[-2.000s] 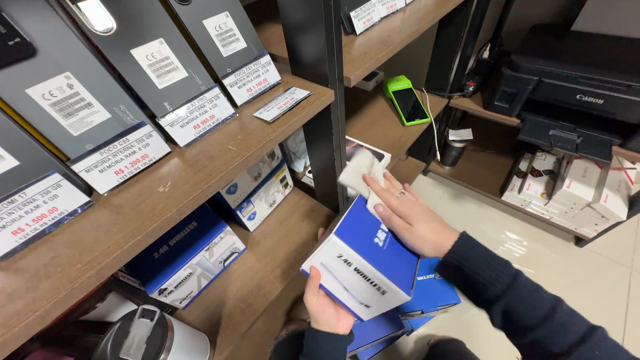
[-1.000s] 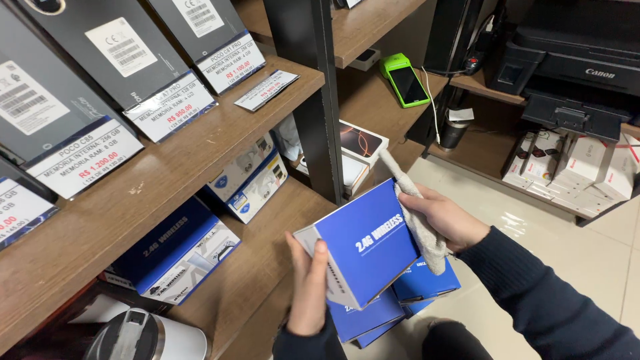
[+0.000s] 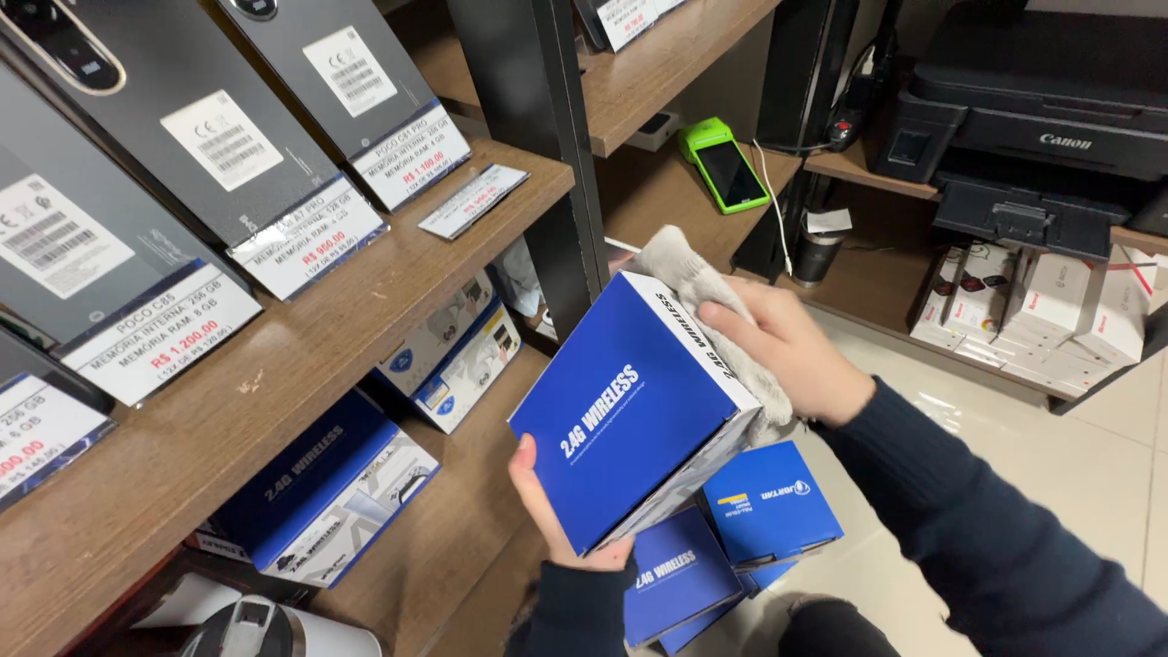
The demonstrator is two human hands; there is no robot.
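A blue and white cardboard box [image 3: 630,411] printed "2.4G WIRELESS" is tilted in front of me. My left hand [image 3: 561,516] grips its lower left end, the thumb on the blue face and the other fingers partly hidden beneath. A light grey cloth [image 3: 721,315] lies against the box's white upper right side, held by my right hand [image 3: 789,342]. Below the held box, more blue boxes [image 3: 684,575] are stacked near the floor. A similar blue box [image 3: 324,493] stands on the lower wooden shelf at the left.
Phone boxes [image 3: 228,137] with price cards line the upper shelf [image 3: 274,365] on the left. A black post [image 3: 538,137] rises behind the held box. Beyond are a green card terminal [image 3: 725,169], a black cup [image 3: 817,251] and a black printer [image 3: 1049,128]. A lidded tumbler [image 3: 265,630] is lower left.
The held box has turned, and its white side now faces the cloth. My right hand has moved from the box's right edge up and left along that side with the cloth.
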